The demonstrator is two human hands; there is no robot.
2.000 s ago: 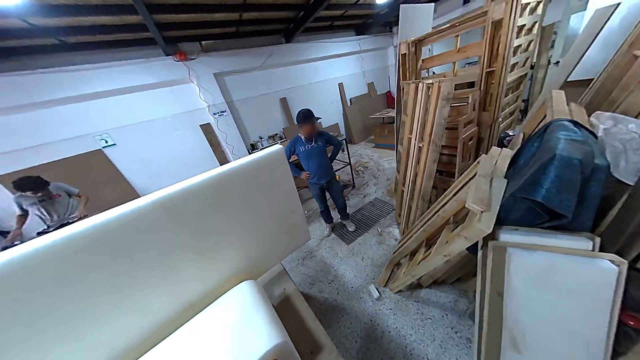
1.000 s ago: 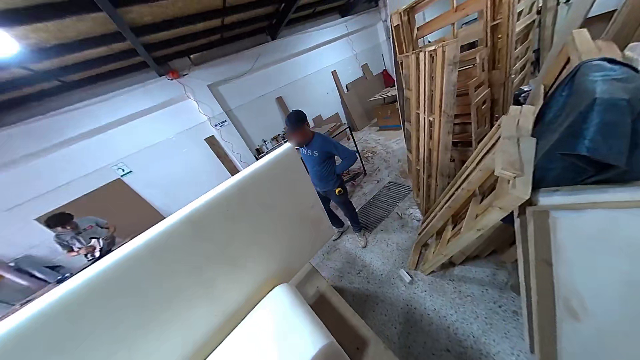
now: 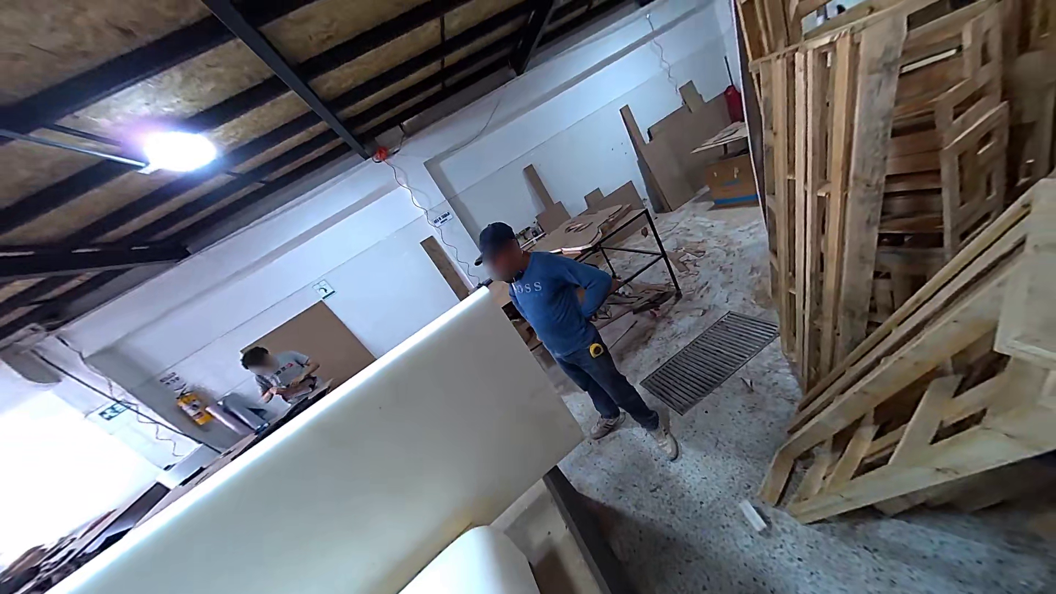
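Note:
Neither of my hands shows in the head view, so what they hold or touch cannot be told. Close in front of me a large cream-white padded panel, perhaps foam, (image 3: pixel 371 437) stands tilted on its edge, running from the lower left to the middle. Against its near side, at the bottom, lies a rounded white piece (image 3: pixel 478 565) of similar look. Under and beside them is a wooden frame or board (image 3: pixel 544 528) with a dark edge.
A person in a blue sweater (image 3: pixel 553 305) stands past the panel's end. Another person (image 3: pixel 285 375) is at the left behind it. Wooden frames (image 3: pixel 833 198) are stacked at the right. A metal floor grate (image 3: pixel 709 359), a white scrap (image 3: pixel 752 516) and a cluttered table (image 3: pixel 586 231) lie beyond.
The view has swung left and tilted. The standing person's arm has gone from the hip to behind the back, and the body has turned toward the left.

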